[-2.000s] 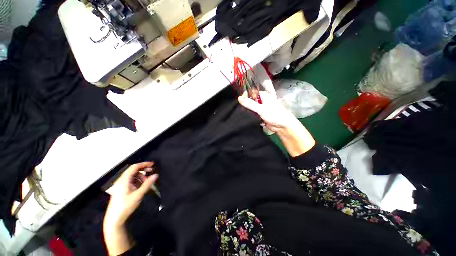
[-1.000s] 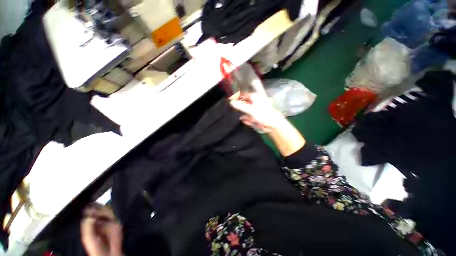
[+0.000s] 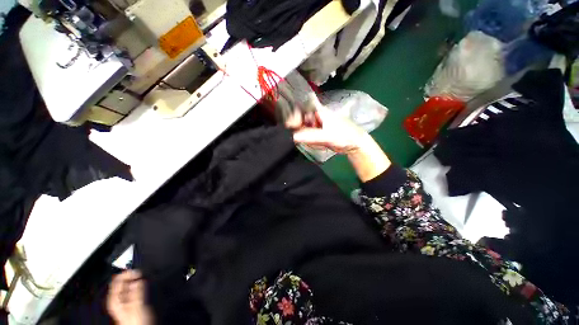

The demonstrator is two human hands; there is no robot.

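Note:
A black garment piece [image 3: 254, 209] lies over the lap and up against the table edge. My right hand [image 3: 333, 134] is at its upper corner, fingers bent onto the cloth edge; a small dark reddish thing shows at the fingers, too blurred to name. My left hand [image 3: 129, 297] is low at the left beside the cloth, blurred and partly cut off by the bottom edge; whether it holds cloth cannot be told. Red threads [image 3: 268, 84] hang at the table edge just above my right hand.
The overlock machine [image 3: 149, 32] stands on the white table [image 3: 168, 143] at upper left. Black cloth [image 3: 44, 146] is heaped left of it, black strips [image 3: 273, 22] right of it. Plastic bags, a red bag [image 3: 433, 119] and black garments [image 3: 508, 149] lie at right.
My left hand has moved down and left, away from the table edge. The black cloth has spread left and bunched up toward my right hand. The view has shifted slightly.

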